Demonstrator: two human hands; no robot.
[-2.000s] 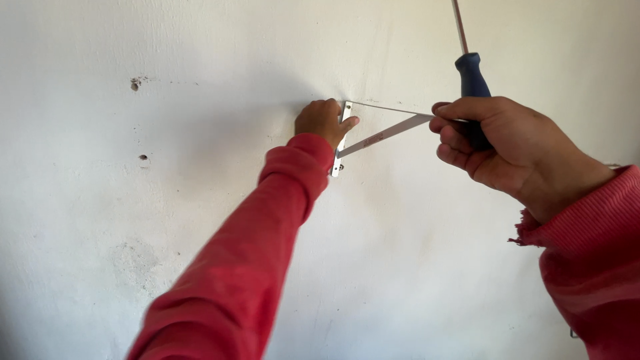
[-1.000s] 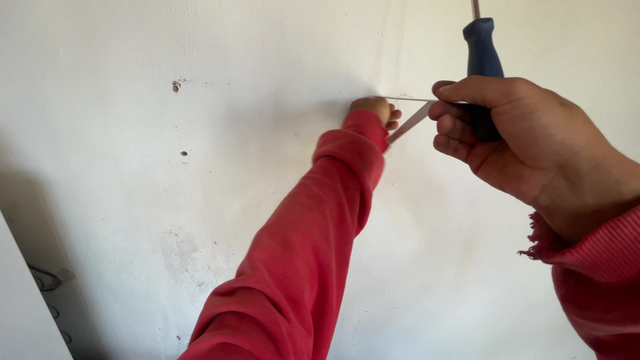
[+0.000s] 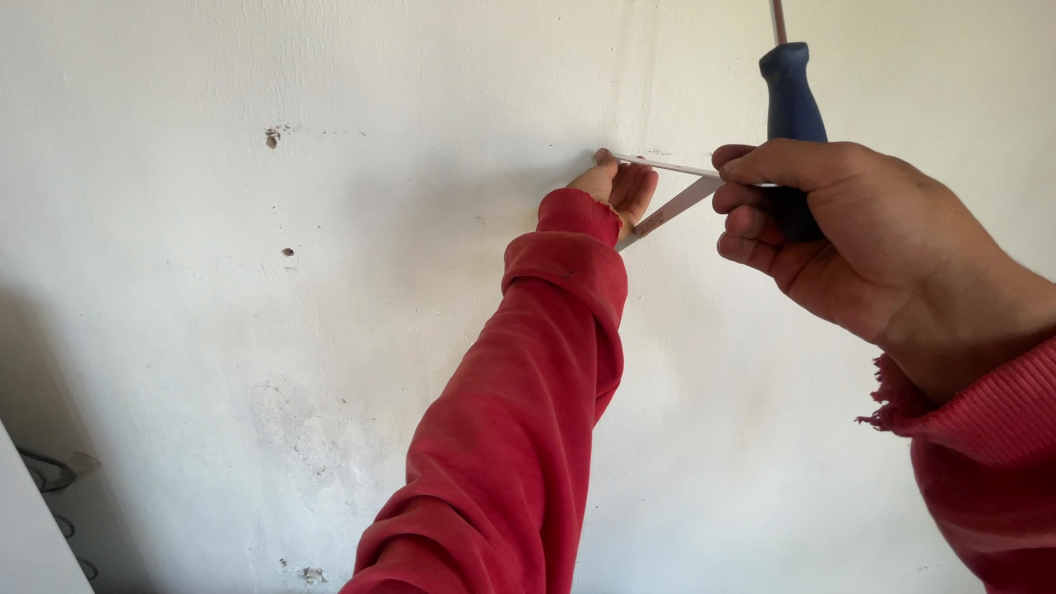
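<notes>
A white metal shelf bracket (image 3: 678, 203) with a diagonal brace juts out from the wall. My left hand (image 3: 620, 183) is at its wall end, thumb near the top arm and fingers spread behind; the wall plate is hidden by this hand and sleeve, and whether the hand grips it is unclear. At the bracket's outer tip, my right hand (image 3: 833, 214) pinches the metal between thumb and finger. The same hand holds a screwdriver (image 3: 792, 95) by its blue handle, shaft pointing up, its tip out of view.
The painted wall (image 3: 206, 330) has a chipped hole (image 3: 271, 140) at upper left, a smaller hole (image 3: 287, 252) below it and a damaged spot (image 3: 312, 575) near the bottom. A white panel (image 3: 33, 528) stands at lower left, with dark curved cables or wires (image 3: 49, 474) behind it.
My left hand, earlier on the bracket's wall plate with the plate showing, has turned and its forearm now covers the plate. My right hand keeps the screwdriver and bracket tip. The view has shifted left.
</notes>
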